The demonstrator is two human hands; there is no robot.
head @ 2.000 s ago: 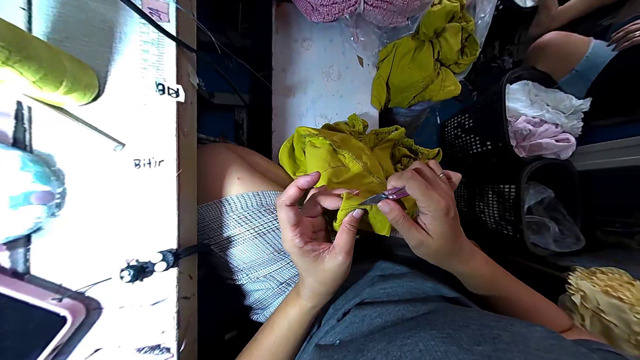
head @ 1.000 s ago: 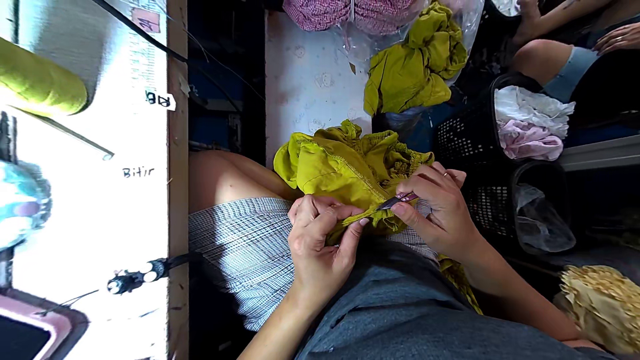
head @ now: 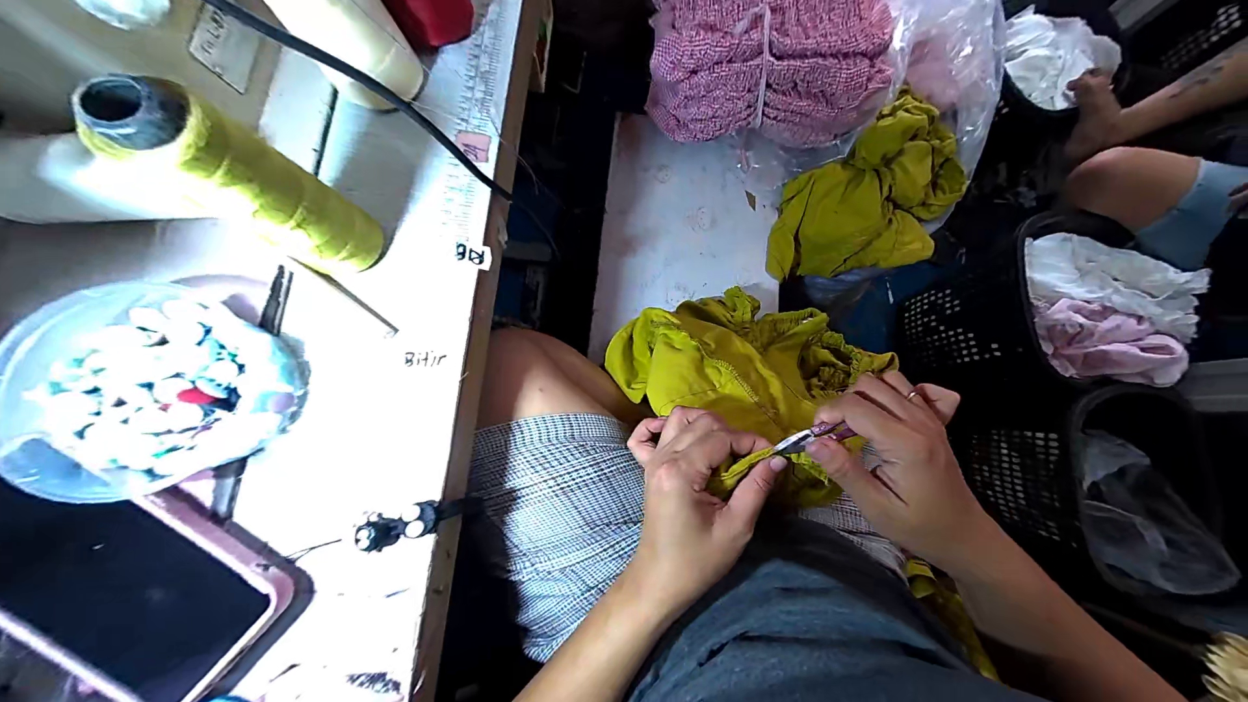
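A yellow-green fabric garment (head: 726, 366) with a gathered edge lies bunched over my lap. My left hand (head: 697, 487) pinches a fold of it between thumb and fingers. Small thread snips (head: 801, 439) with metal blades are in my right hand (head: 892, 468), and their tips touch the fabric beside my left thumb. The exact spot under the blades is partly hidden by my fingers. Beyond, a second yellow-green cloth piece (head: 858, 214) rests at the far end of a white board.
On the white worktable (head: 409, 409) at left are a yellow thread cone (head: 283, 200), a plastic bowl of small pieces (head: 146, 390) and a pink-edged device (head: 127, 585). Bundled pink checked fabric (head: 770, 68) lies ahead. Black baskets (head: 1024, 478) stand at right, near another person's bare leg (head: 1131, 185).
My left hand has gone from loosely spread fingers to a closed pinch on the fabric. The snips have come to the edge of the cloth by my left thumb.
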